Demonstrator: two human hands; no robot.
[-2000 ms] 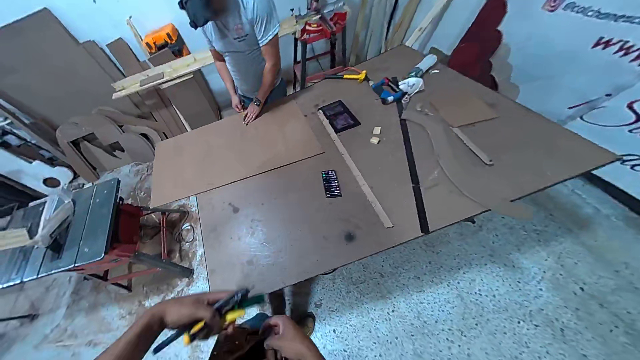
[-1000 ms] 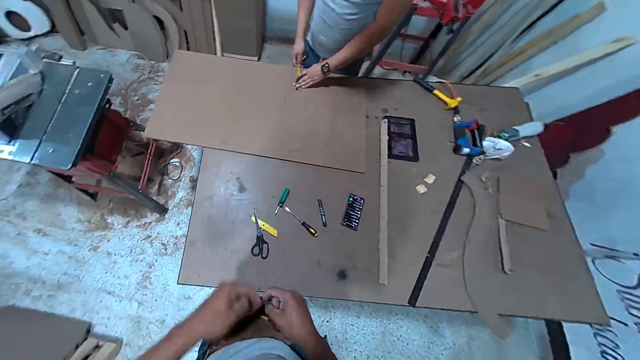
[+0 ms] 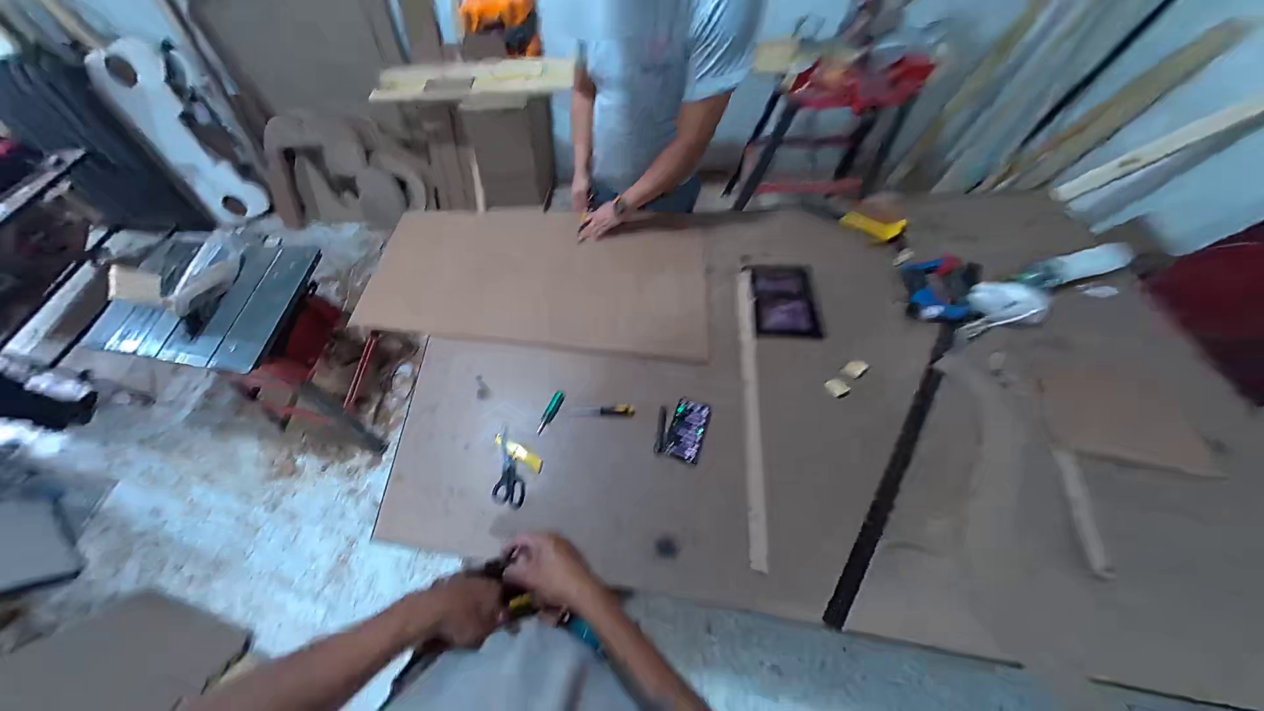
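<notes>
My left hand [image 3: 462, 610] and my right hand [image 3: 551, 571] meet low in front of my body, at a dark item with yellow and teal parts; blur hides what the fingers hold. Beyond them on the brown board table [image 3: 632, 523] lie black-handled scissors [image 3: 509, 486] against a yellow piece [image 3: 523, 455], a green-handled screwdriver [image 3: 551, 410] and a yellow-and-black-handled screwdriver [image 3: 617, 410]. Farther right, a dark slim marker-like item [image 3: 661, 431] is beside a dark case of small bits [image 3: 688, 431]. A long pale strip [image 3: 752, 425] runs beside a dark-framed tablet-like panel [image 3: 785, 300].
A co-worker [image 3: 642, 109] leans over a large brown panel [image 3: 553, 281] across the table. On the right are a yellow-handled tool [image 3: 873, 226], a blue-and-red tool [image 3: 938, 288], a white bottle [image 3: 1081, 265], a dark strip [image 3: 889, 484] and curved template pieces. A table saw [image 3: 217, 306] stands left.
Two seconds ago my left hand held scissors and other tools over the table's near edge; these now lie on the table. Both hands have come together at my waist. The view has shifted.
</notes>
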